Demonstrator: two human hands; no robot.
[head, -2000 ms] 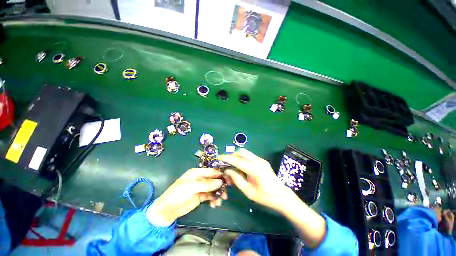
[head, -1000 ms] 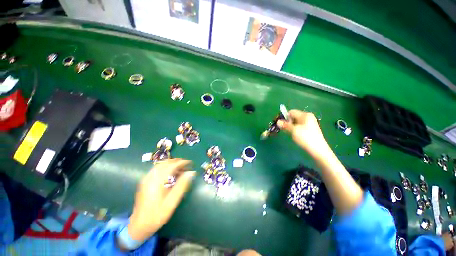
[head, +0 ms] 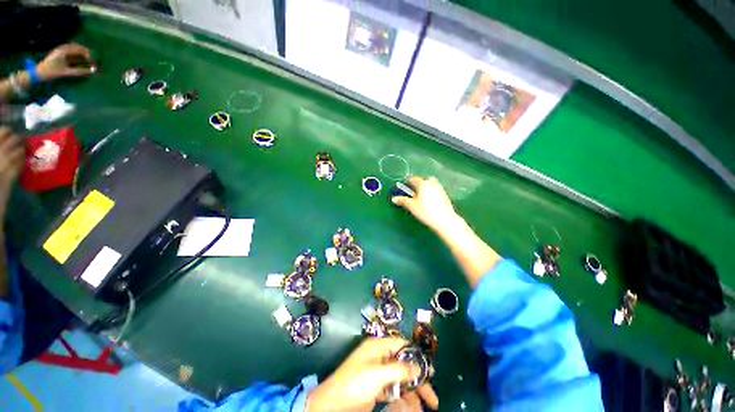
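My left hand is at the bottom centre and holds an opened watch unit, with a coppery part beside it. My right hand reaches over the belt; its fingertips are at a small black disc, with a pale thin streak between them. Whether it grips the disc cannot be told. Opened watch units lie left of my left hand, one with a white tab and a dark disc hinged out. Another unit lies just behind my left hand. A single watch case lies to its right.
A black box unit with a cable stands left, beside a white slip. A red bin and another person's hand are at far left. Watch parts line the belt's far side. Black trays are at right.
My left hand has moved right and now holds an opened unit. My right hand has moved left to the black disc. A unit lies where my left hand was. The view has shifted.
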